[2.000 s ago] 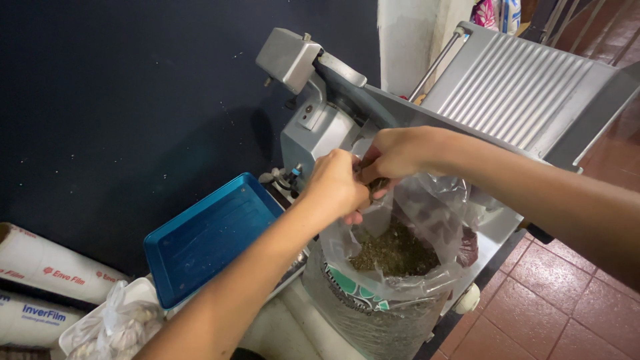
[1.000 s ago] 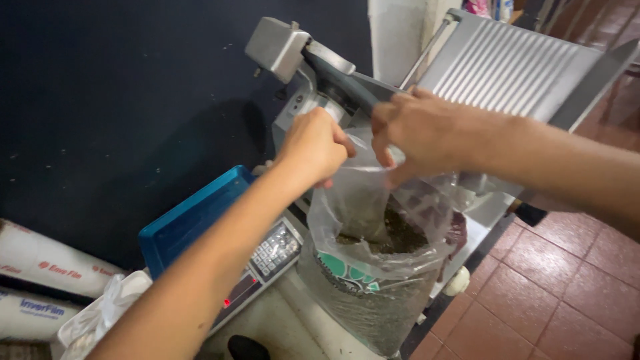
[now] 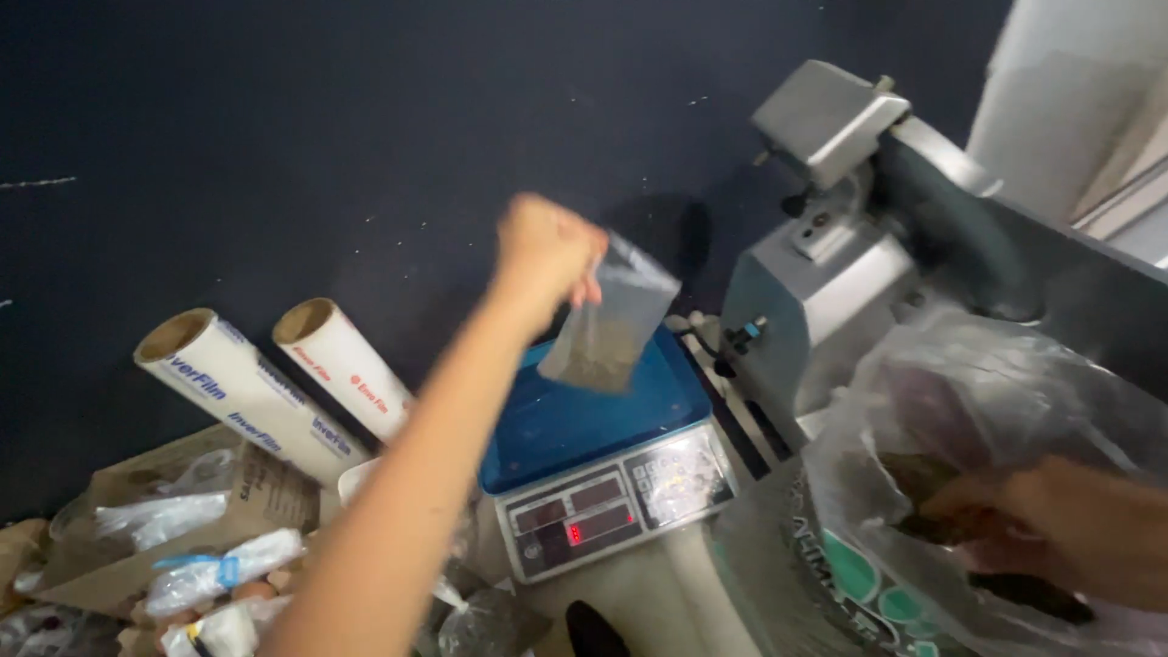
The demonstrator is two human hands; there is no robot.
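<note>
My left hand (image 3: 547, 251) pinches the top of a small clear plastic bag (image 3: 607, 319) with some dried greenish-brown material at its bottom. The bag hangs over the blue tray (image 3: 675, 392) of a digital scale (image 3: 620, 502); whether it touches the tray I cannot tell. My right hand (image 3: 1031, 525), blurred, reaches inside a large clear plastic sack (image 3: 849, 493) with green print. Dark dried herb-like material (image 3: 1031, 593) lies in the sack around the fingers, and the plastic partly hides them; whether they grip any I cannot tell.
A metal slicing machine (image 3: 849, 265) stands behind the scale and the sack. At the left, film rolls (image 3: 347, 365) lean by the dark wall (image 3: 319, 119). A cardboard box (image 3: 274, 484) and several bagged items (image 3: 228, 570) stand below them.
My left hand has carried the small bag from above the sack to over the scale's tray. My right hand has gone down into the sack. The view has swung left.
</note>
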